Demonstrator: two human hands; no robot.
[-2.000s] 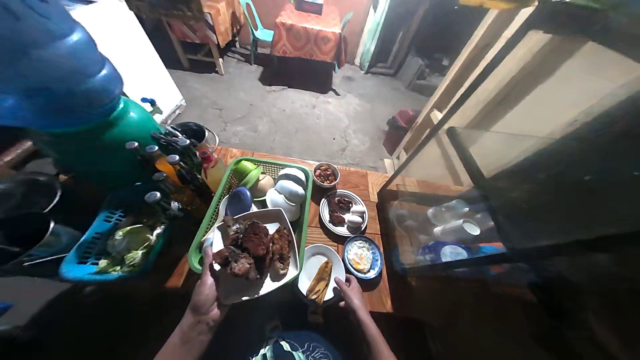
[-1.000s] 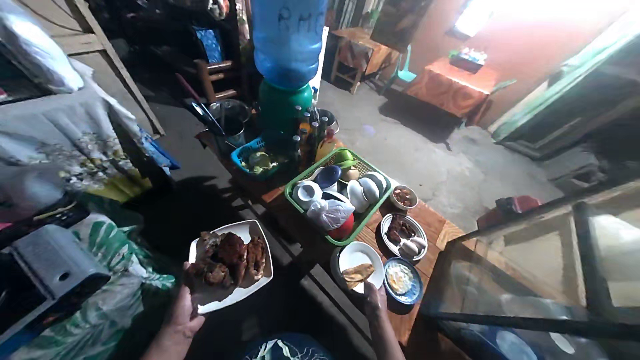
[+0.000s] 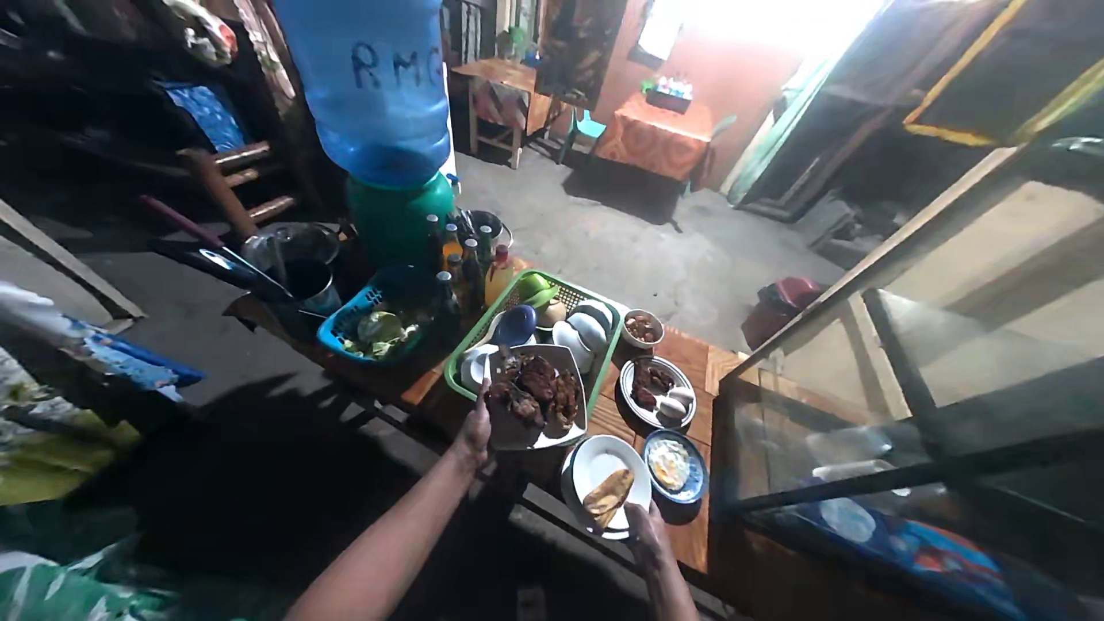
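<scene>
My left hand (image 3: 473,431) grips the left rim of a squarish white dish (image 3: 517,438) heaped with browned meat pieces (image 3: 539,384), held over the near part of a green plastic basket (image 3: 601,379) of bowls and cups. My right hand (image 3: 647,526) holds the lower right rim of a white oval plate (image 3: 623,457) with a flat golden-brown food piece (image 3: 609,496). Just right of that plate, a blue-rimmed plate (image 3: 677,466) carries what looks like fried egg. Farther back are a plate (image 3: 657,392) with dark meat and pale oval pieces and a small bowl (image 3: 642,328) of food.
A blue basket (image 3: 341,319) with leafy vegetables, several bottles (image 3: 473,267) and a water dispenser (image 3: 401,207) stand on the left of the wooden table (image 3: 690,526). A glass-paned case (image 3: 828,431) borders the right side. Beyond are a cloth-covered table (image 3: 657,138) and a red container (image 3: 780,306).
My left hand has brought the meat dish from left of the table, one second ago, back over the green basket. My right hand stays at the oval plate's rim. The view has turned right.
</scene>
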